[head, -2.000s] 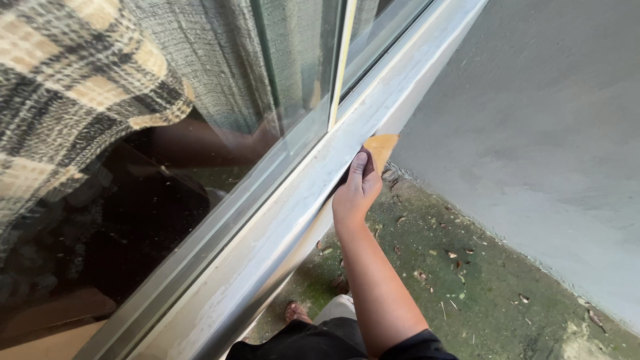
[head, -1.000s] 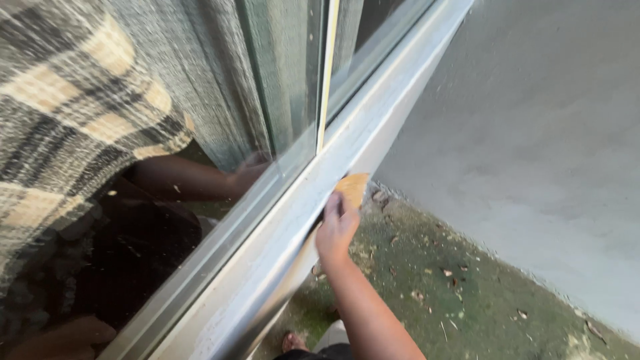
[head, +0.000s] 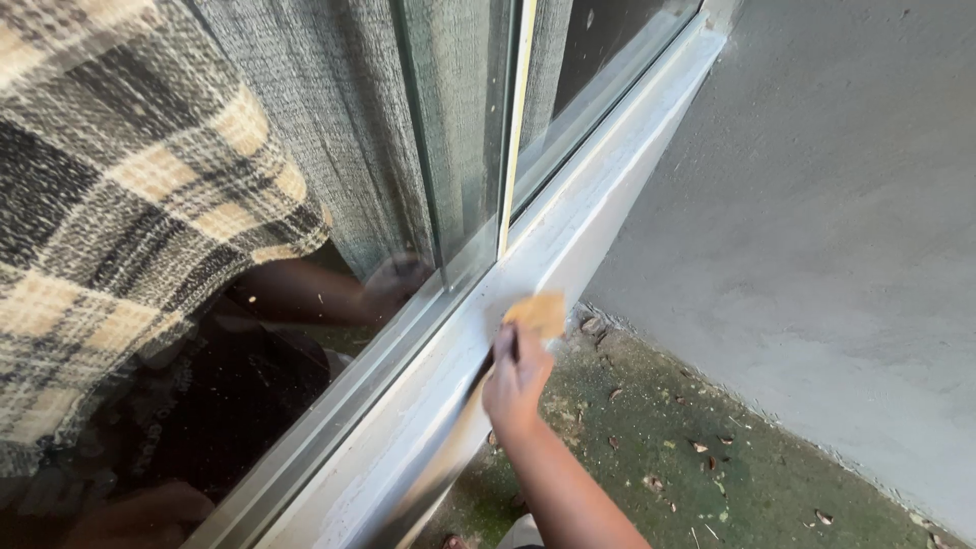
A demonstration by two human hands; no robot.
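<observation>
My right hand [head: 520,374] reaches up from the bottom and pinches a tan piece of sandpaper [head: 543,313] between thumb and fingers. The sandpaper lies against the outer edge of the white window sill [head: 587,194], a little below the foot of the narrow upright window bar [head: 515,130]. Hand and paper are slightly blurred. My left hand is out of view. The window glass [head: 465,137] shows a dim reflection of an arm and hand.
Behind the glass hang a plaid cloth [head: 152,175] and a grey curtain [head: 328,114]. A grey rendered wall [head: 808,229] stands on the right. Below lies a mossy concrete floor [head: 648,457] with dry leaves, and part of a foot [head: 455,542] shows at the bottom.
My right hand, still holding the sandpaper, has moved a short way along the sill towards the lower left since the earliest frame. The view has shifted a little.
</observation>
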